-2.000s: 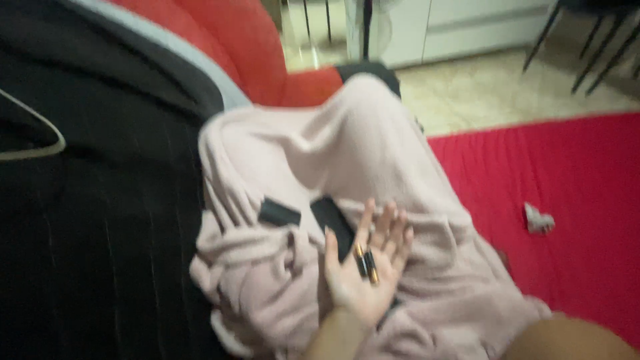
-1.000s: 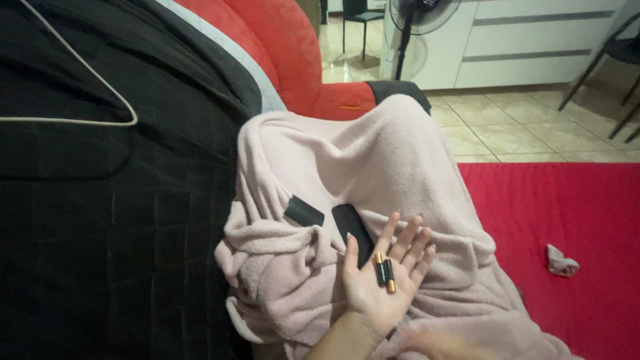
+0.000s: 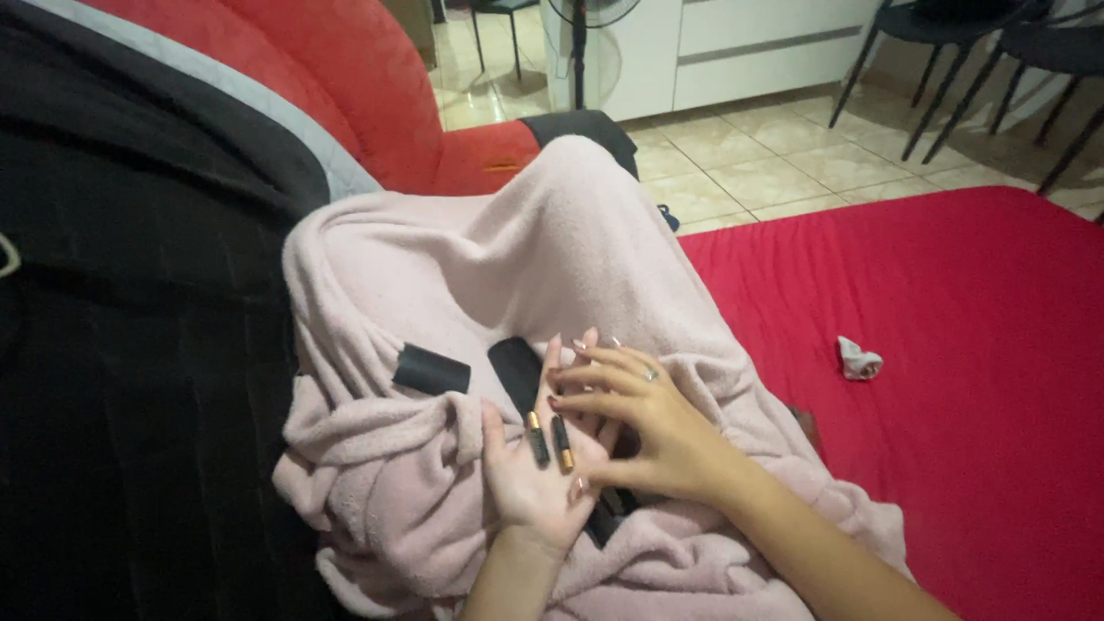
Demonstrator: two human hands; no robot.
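Observation:
Palm up over my lap, my left hand [image 3: 543, 487] has two small black-and-gold batteries lying on it, one battery [image 3: 537, 440] on the left and the other battery [image 3: 562, 443] close beside it. My right hand [image 3: 651, 418], wearing a ring, is over the left hand's fingers, its fingers spread and curved, with nothing seen in its grasp. Past my left fingertips a black oblong object [image 3: 515, 373] lies on the pale pink blanket [image 3: 595, 241], partly hidden. A black flat cover-like piece [image 3: 431, 369] rests left of it. More dark parts show beneath my hands, not clearly seen.
The blanket covers my legs on a sofa with a black cover [image 3: 147, 371] and red backrest [image 3: 379, 78]. To the right is a red sheet [image 3: 931, 285] with a crumpled whitish item [image 3: 859, 359]. Beyond stand a fan [image 3: 580, 43], white drawers [image 3: 759, 60] and black chairs [image 3: 936, 26].
My right hand has come in from the lower right and is over my left hand's fingers. The two batteries remain on the left palm, now lying a little apart.

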